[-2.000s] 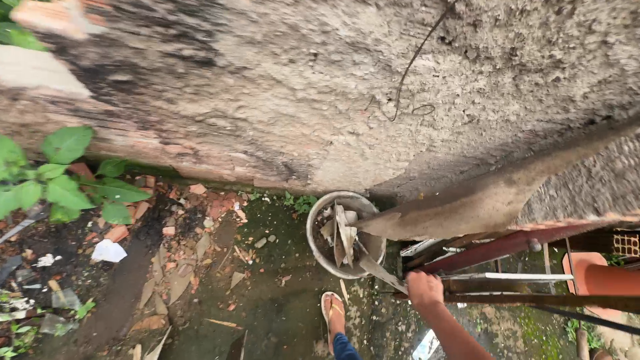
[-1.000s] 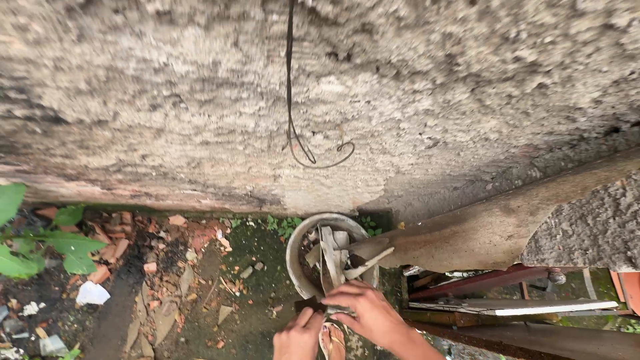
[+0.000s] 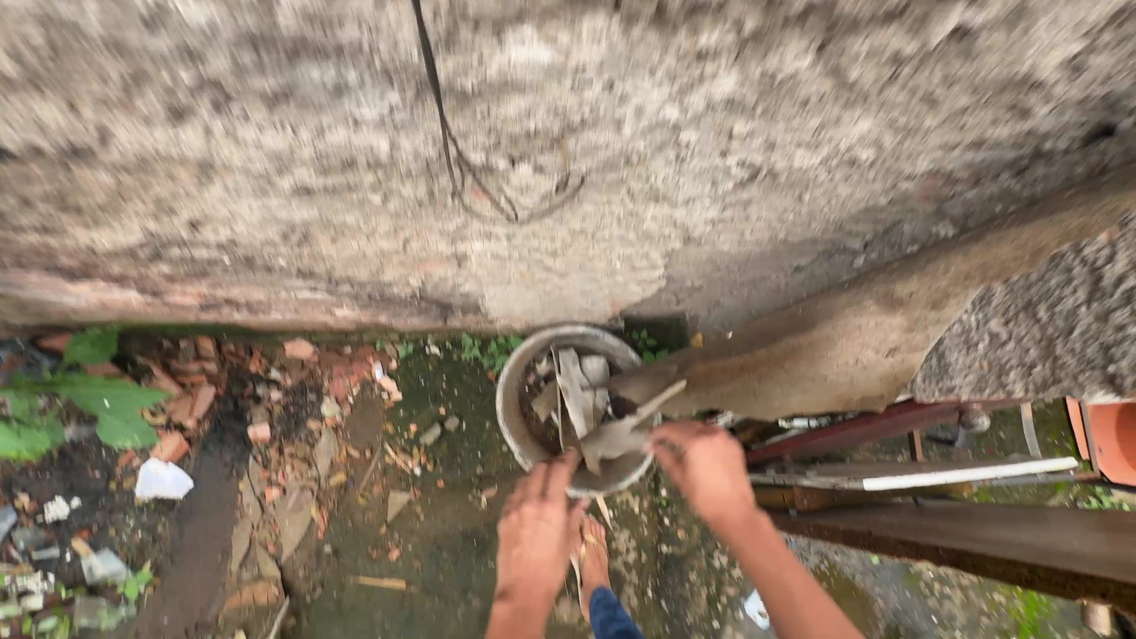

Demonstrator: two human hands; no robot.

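Observation:
A round grey bucket stands on the ground against the foot of the wall, holding broken pieces of grey sheet or wood and rubble. My left hand is at the bucket's near rim, close to a flat grey piece; whether its fingers grip anything is hard to tell. On the rim's right side, my right hand is beside another flat, pointed grey piece lying across the bucket. Blur hides whether the fingers hold it. My sandalled foot is just below the bucket.
A rough plastered wall with a hanging black wire fills the top. Brick rubble, a white fragment and leaves lie left. On the right are a leaning board, long beams and an orange container.
Two seconds ago only my right hand showed, on a grey strip at the bucket's right. Both hands then came together at the near rim; now they are apart, the right one farther right.

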